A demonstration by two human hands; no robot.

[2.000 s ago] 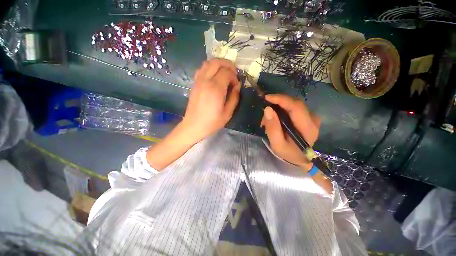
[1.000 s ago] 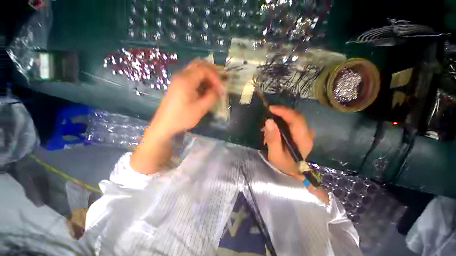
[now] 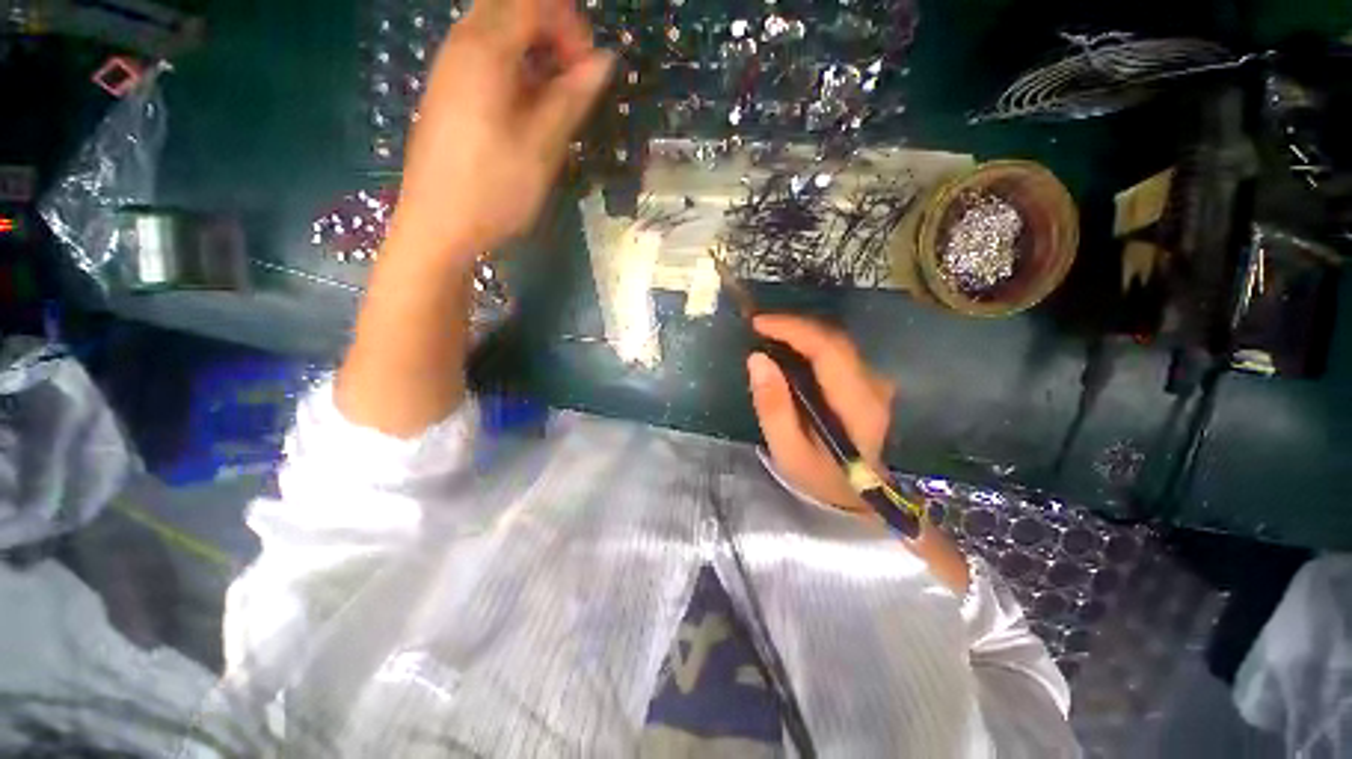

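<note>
My right hand holds the soldering iron like a pen, its tip near the masking tape pad. My left hand is raised over the left part of the blister tray, thumb and fingers bent close together; whether it holds a small part cannot be seen. Dark lead wires lie heaped on pale tape right of the tip. The pile of red and silver components is partly hidden behind my left forearm.
A round tan ring with silvery bits stands right of the wires. A solder spool and crumpled plastic bag lie at left, a wire coil at back right. A black station box is at right, spare trays below the bench edge.
My left hand has moved from the tape pad up and away to the blister tray. My right hand stays by the pad with the iron. The view has shifted, showing more of the tray.
</note>
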